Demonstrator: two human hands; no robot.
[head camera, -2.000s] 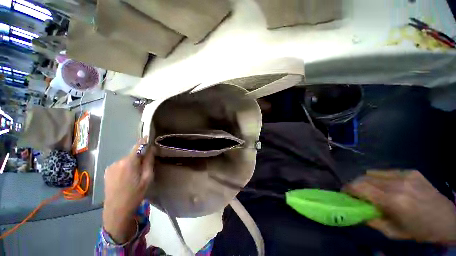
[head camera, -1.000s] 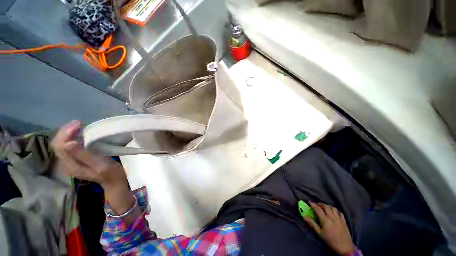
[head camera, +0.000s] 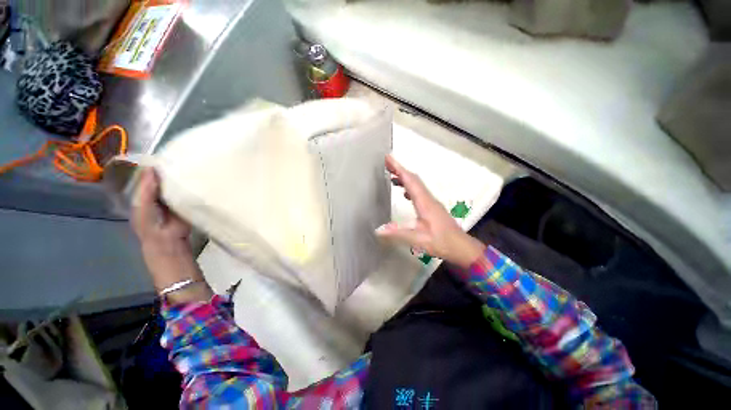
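Observation:
A beige-grey tote bag (head camera: 256, 184) is tilted on its side above the white board (head camera: 280, 328), its outer side and base towards me and its opening turned away to the left. My left hand (head camera: 164, 232) grips the bag at its left, opening end. My right hand (head camera: 425, 220) is beside the base at the right, fingers apart, the fingertips close to or touching it. The bag's inside is hidden. A bit of green (head camera: 501, 322) shows on my dark lap, partly behind my right sleeve.
A red canister (head camera: 329, 80) stands beyond the bag. A grey cabinet (head camera: 216, 88) holds orange scissors (head camera: 90, 156), a leopard-patterned bundle (head camera: 58, 84) and an orange-edged card (head camera: 143, 36). More beige bags (head camera: 569, 16) lie on the long white table (head camera: 481, 88).
The bag has been lifted and turned, so its opening no longer faces me. My left hand has taken hold of it. My right hand has left the green tool and moved up to the bag.

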